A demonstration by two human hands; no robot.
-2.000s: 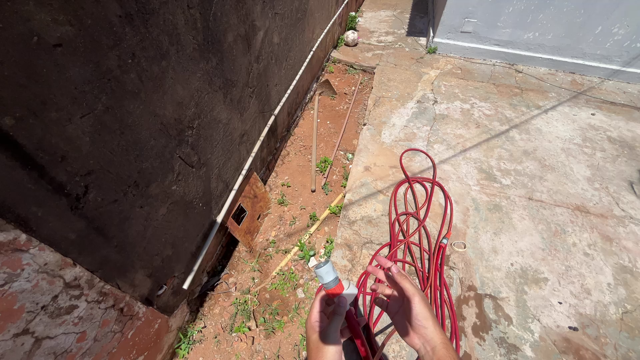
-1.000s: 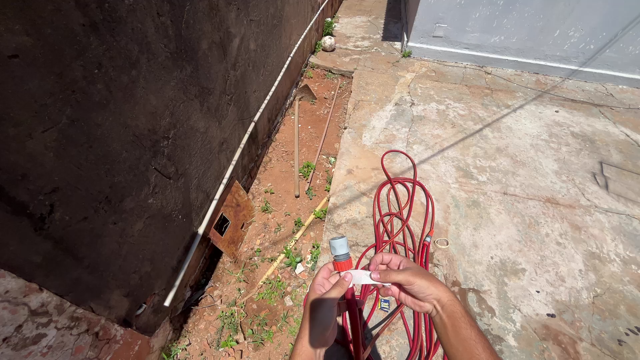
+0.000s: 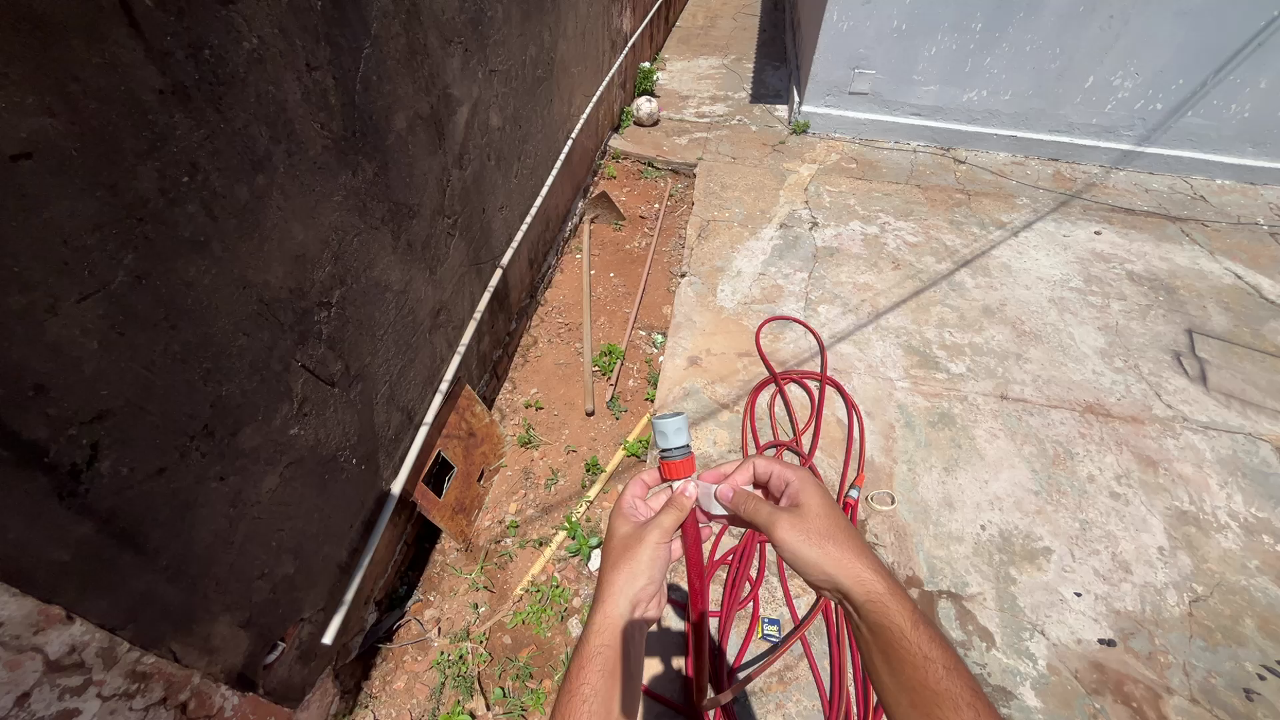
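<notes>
My left hand grips a red garden hose just below its grey and orange hose connector, which points up. Between the fingertips of my right hand is a short white strip, perhaps tape; its left end lies against the hose by my left thumb. The rest of the red hose lies in loose loops on the concrete beneath my hands, with another orange and grey fitting at the right side of the loops.
A pale ring and a small blue and yellow packet lie on the concrete. Along the dark wall run a white pipe and a dirt strip with a hoe, a yellow pole and a rusty metal plate. A ball sits farther back.
Two seconds ago my right hand was spread apart from the connector; it has since closed on the white strip and come beside the hose. The connector now stands more upright.
</notes>
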